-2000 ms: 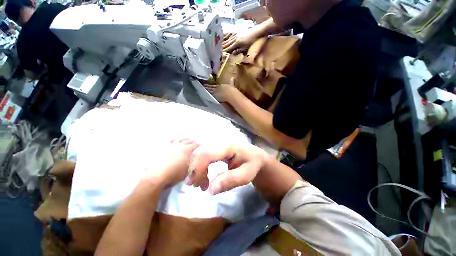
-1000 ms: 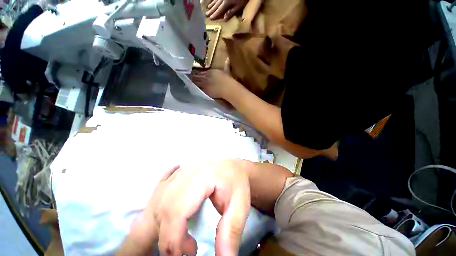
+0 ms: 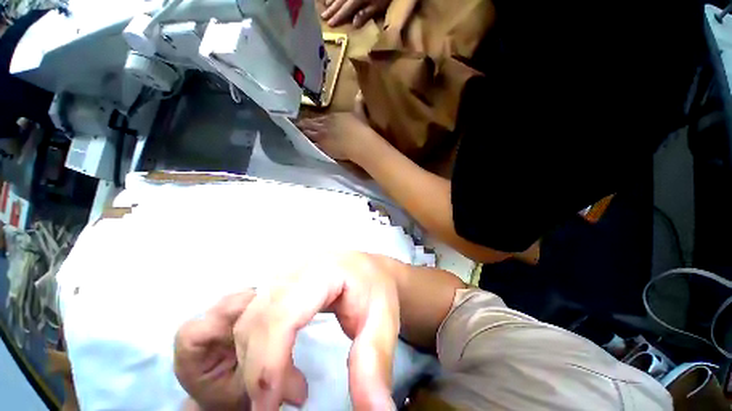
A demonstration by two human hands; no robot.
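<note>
A broad, overexposed white cloth stack [image 3: 201, 233] lies in front of me. My right hand [image 3: 321, 321], with a beige sleeve behind it, is over its near part, thumb and fingers spread, with nothing visible in it. My left hand [image 3: 213, 353] is just left of it with fingers curled, partly covered by my right hand; I cannot tell whether it holds anything. Both hands are partly cut off by the lower edge or overlapped.
A person in black holds a brown garment panel [image 3: 409, 96] flat by a yellowish clamp frame [image 3: 335, 68], beside a white sewing machine [image 3: 269, 60]. That person's forearm [image 3: 401, 177] borders the stack's far right. Pale strips [image 3: 36, 269] hang at left.
My right hand has moved down and left from its first place and its fingers have spread. My left hand has drawn back toward me. The view has shifted closer to the stack.
</note>
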